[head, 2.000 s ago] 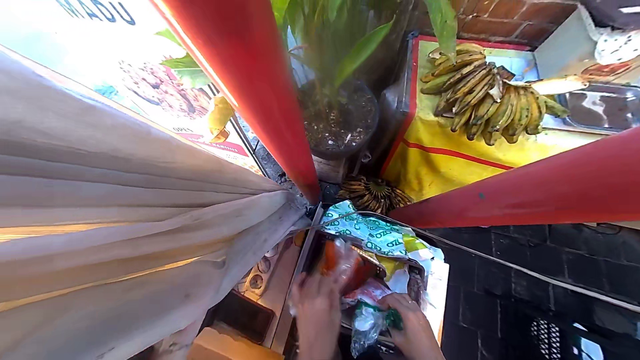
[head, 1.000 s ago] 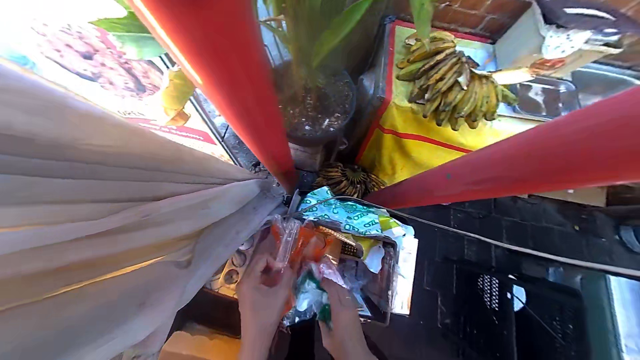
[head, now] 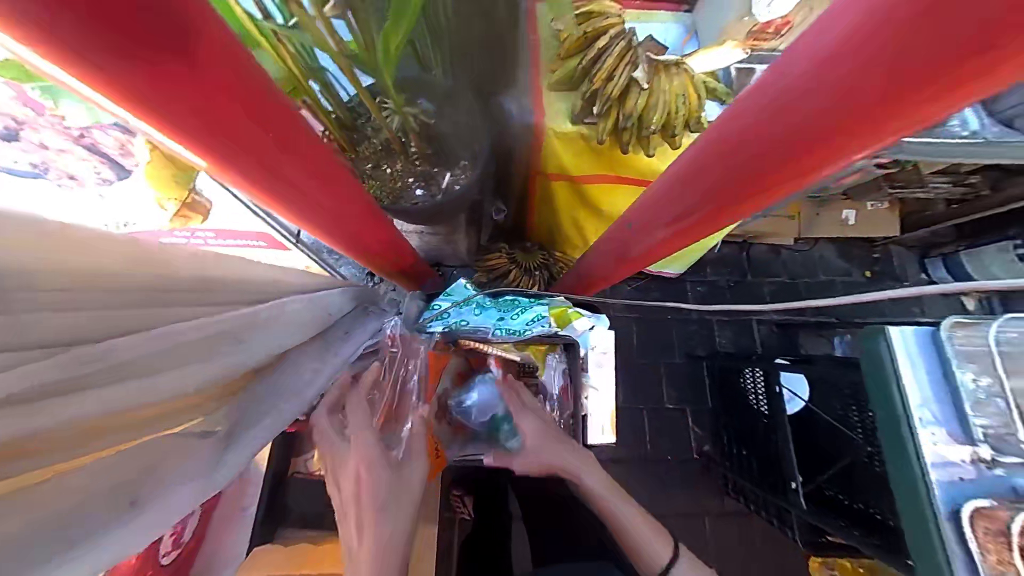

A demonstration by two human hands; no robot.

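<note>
My left hand point(head: 372, 448), fingers spread, is on a crinkled clear plastic bag point(head: 402, 380) at the left side of a dark bin point(head: 578, 384). Whether its fingers grip the plastic is unclear. Over the bin, my right hand point(head: 544, 436) is closed on a blurred clear plastic bag with green on it point(head: 482, 404). An orange packet point(head: 437, 408) lies between the hands. A light-green printed plastic wrapper point(head: 500, 316) lies along the bin's far edge, with a white sheet point(head: 600, 384) at its right. More packets inside the bin are partly hidden by my hands.
Two red poles point(head: 280, 152) point(head: 760, 152) slant down to beyond the bin. A pale curtain point(head: 160, 344) hangs at the left. Behind stand a potted plant point(head: 416, 176) and bananas point(head: 640, 88) on a yellow cloth point(head: 592, 200). A cable point(head: 760, 306) crosses towards a black crate point(head: 752, 448) at the right.
The clear plastic at my left hand is now further left, at the bin's side. The bag with green has come up from low in the bin with my right hand. The view has shifted.
</note>
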